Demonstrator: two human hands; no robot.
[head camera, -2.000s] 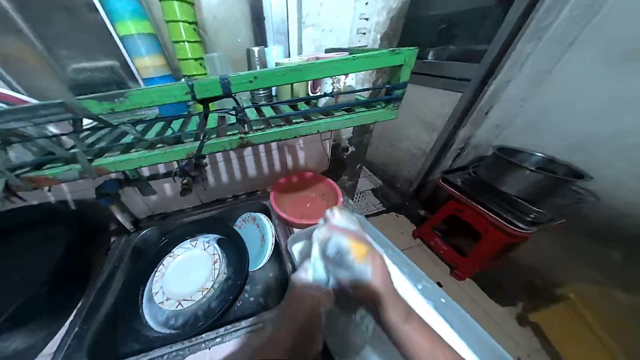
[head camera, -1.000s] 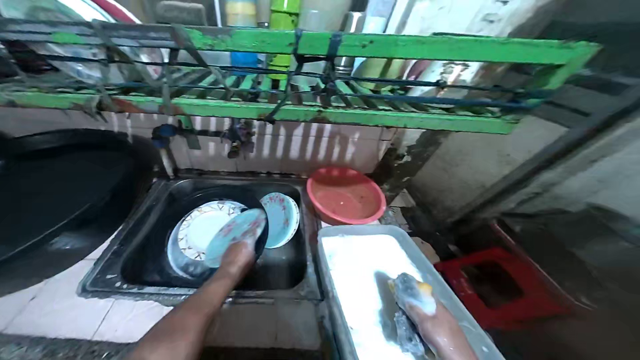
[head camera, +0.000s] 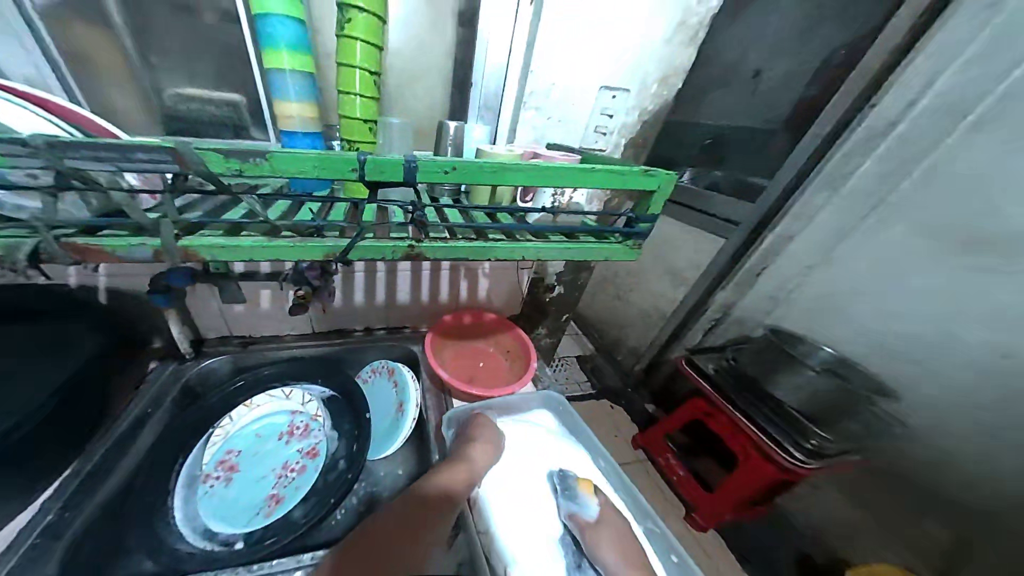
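Observation:
My left hand (head camera: 478, 445) is at the left wall of a translucent plastic tub (head camera: 589, 448) filled with white suds; its fingertips are hidden, so I cannot tell whether it grips anything. In my right hand (head camera: 598, 524), over the suds, is a soapy scrubbing sponge (head camera: 578, 494) with a yellow part and a greyish part. To the left, a pale blue floral plate (head camera: 260, 472) lies on a white patterned plate (head camera: 292, 398) in a black basin (head camera: 352, 472) inside the sink. More floral plates (head camera: 388, 408) lean beside the basin.
A red plastic bowl (head camera: 482, 356) stands behind the tub. A green slatted rack (head camera: 512, 250) with cups and stacked containers runs above the sink, with a tap (head camera: 300, 300) below it. At the right, a metal pot (head camera: 808, 372) sits over a red plastic stool (head camera: 696, 456).
The blue floral plate, held over the basin by my left hand one second ago, now lies on the patterned plate. My left hand has moved right to the tub.

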